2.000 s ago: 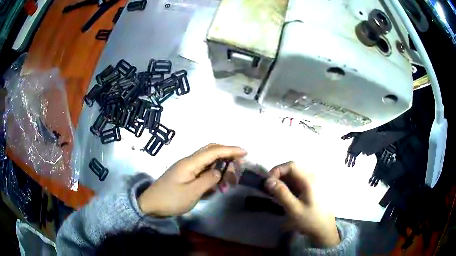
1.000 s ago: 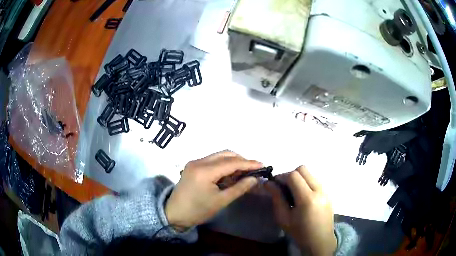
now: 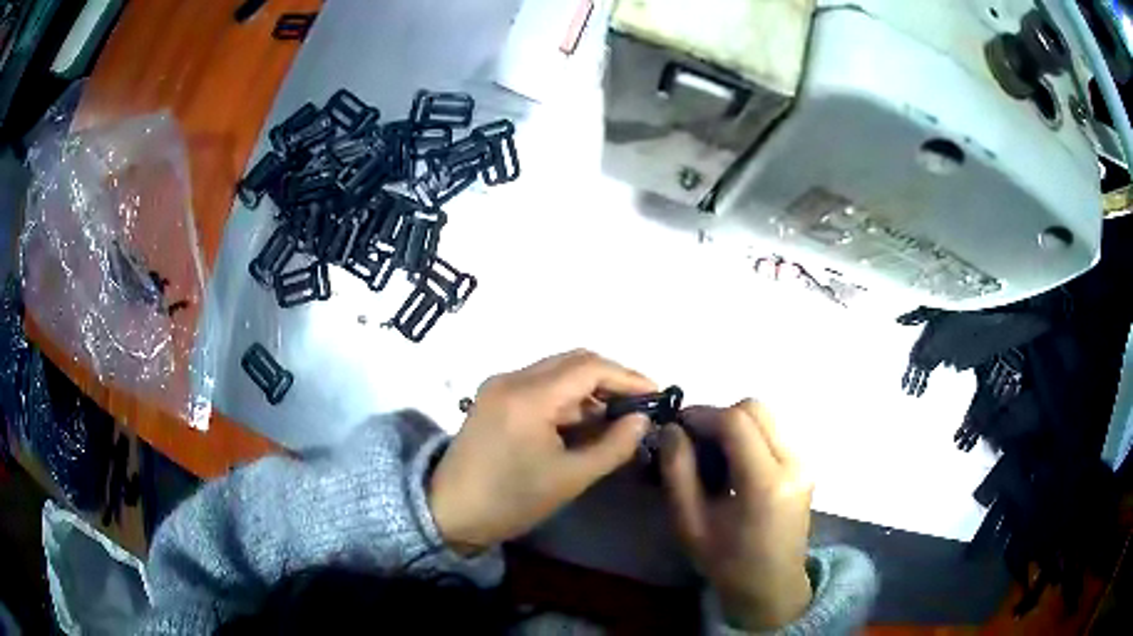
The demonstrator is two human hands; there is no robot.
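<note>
My left hand (image 3: 534,441) holds a small black slide adjuster (image 3: 646,404) between thumb and fingers, just above the front of the lit white plate. My right hand (image 3: 746,491) is close beside it and grips a black webbing strap (image 3: 711,460), mostly hidden by the fingers. The strap end is at the adjuster; whether it passes through a slot I cannot tell. A pile of black slide adjusters (image 3: 360,186) lies on the plate to the left, and a single loose adjuster (image 3: 266,374) lies below the pile.
The off-white sewing machine head (image 3: 919,149) stands at the upper right. Reddish thread ends (image 3: 808,276) lie below it. Black straps with pronged buckles (image 3: 1056,422) are piled at right. A clear plastic bag (image 3: 118,273) lies left, a white bin bag (image 3: 93,572) low left.
My hands have come together, bringing the adjuster and the strap end to each other; the strap was held apart at first. The view has shifted, so the machine and pile sit further right and higher.
</note>
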